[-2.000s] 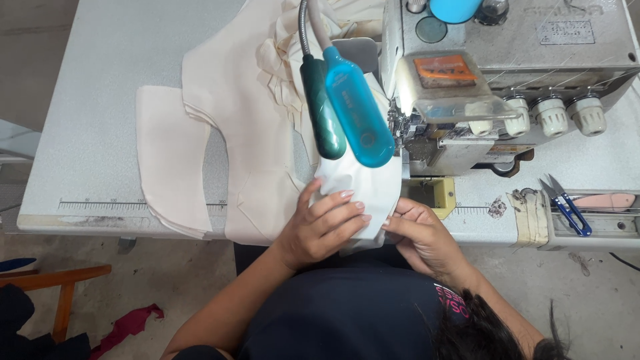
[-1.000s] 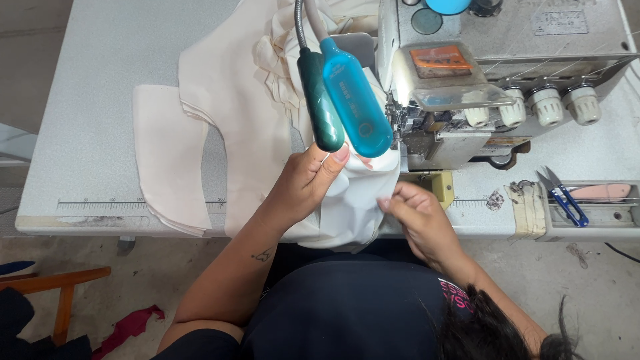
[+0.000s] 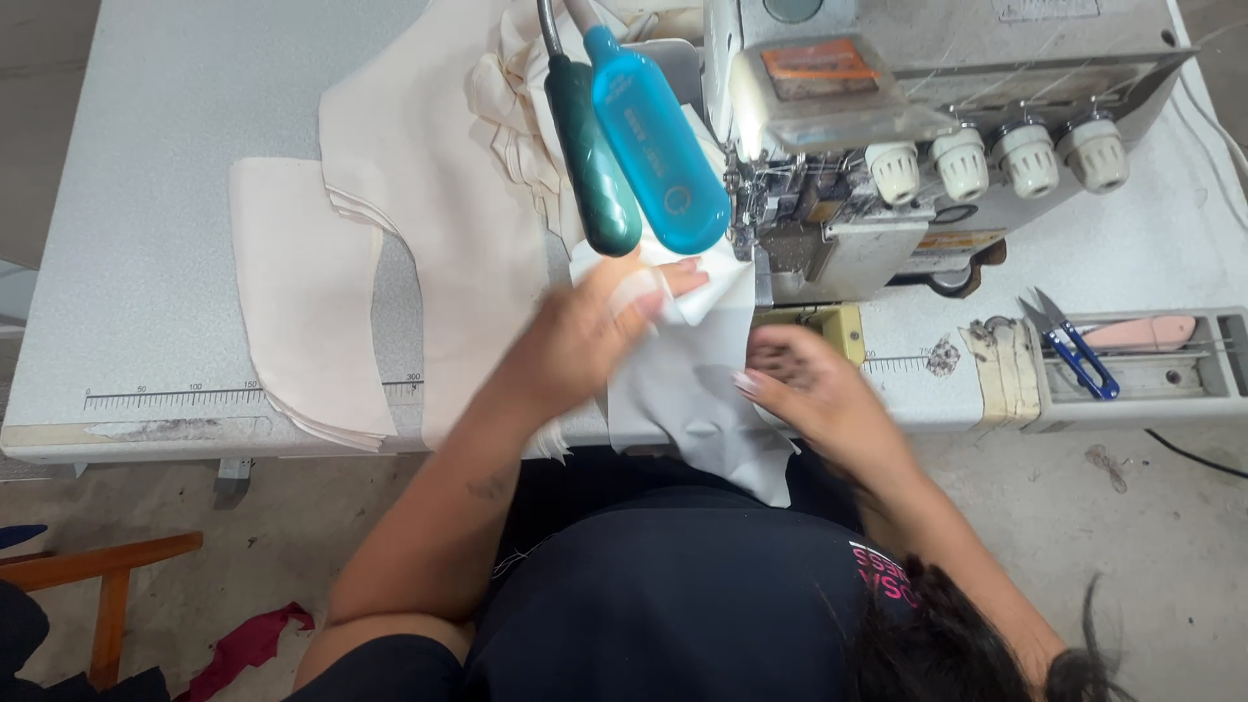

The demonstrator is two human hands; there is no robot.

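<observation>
A white fabric piece [image 3: 682, 380] lies at the needle area of the overlock sewing machine [image 3: 829, 214] and hangs over the table's front edge. My left hand [image 3: 595, 331], blurred, holds a folded-up part of this fabric between thumb and fingers, just below the two lamp heads. At the fabric's right edge is my right hand [image 3: 819, 390], its fingers curled and its thumb against the cloth; whether it grips the edge cannot be told. Left of my left hand lie stacked cream fabric pieces [image 3: 468, 253] and a smaller cream stack [image 3: 307, 292].
A blue lamp [image 3: 663, 146] and a green lamp [image 3: 595, 156] hang over the work. Bunched cream fabric [image 3: 517, 117] lies behind them. Blue thread snips [image 3: 1072, 346] and a pink-handled tool [image 3: 1141, 333] rest in a grey tray [image 3: 1189, 385] at the right. A ruler strip runs along the front edge.
My left hand has moved from lying on the fabric near the front edge up to just under the lamps. The white fabric now hangs lower over the edge, with its upper part folded.
</observation>
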